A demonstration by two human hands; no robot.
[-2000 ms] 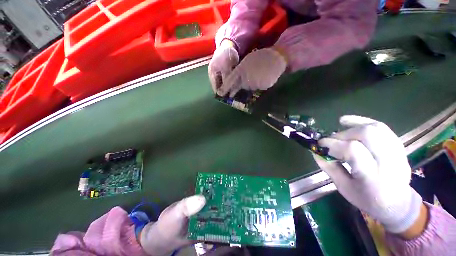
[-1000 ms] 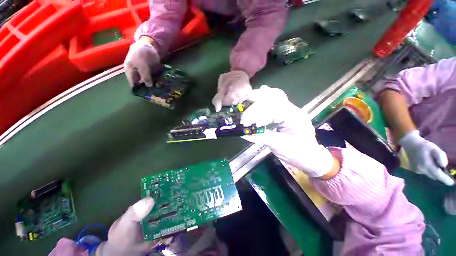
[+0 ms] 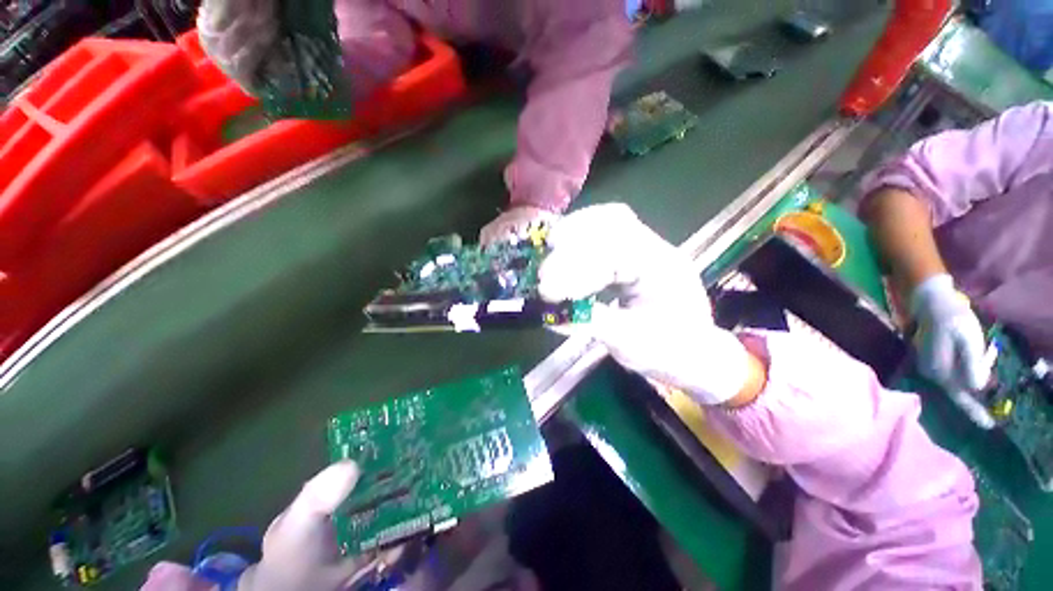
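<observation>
My left hand [image 3: 303, 522], in a white glove, holds a green circuit board [image 3: 445, 456] by its left edge, with the flat solder side showing. My right hand [image 3: 618, 283], also white-gloved, grips the right end of a second circuit board [image 3: 473, 283] above the belt. Its component side faces up, and its dark connector row with white patches faces me. The gloved hand of the person opposite [image 3: 520, 224] is right behind this board; whether it touches the board is unclear.
Another board [image 3: 113, 520] lies on the green belt [image 3: 254, 312] at lower left; several lie farther up. The person opposite lifts a board [image 3: 303, 69] near red trays [image 3: 81, 196]. A black tray [image 3: 831, 303], tape roll [image 3: 812, 238] and another worker's gloved hand [image 3: 949, 341] are at right.
My right hand and its board have moved left, beside the opposite person's hand. That person's other hand has raised a board from the belt toward the red trays. The view has shifted right.
</observation>
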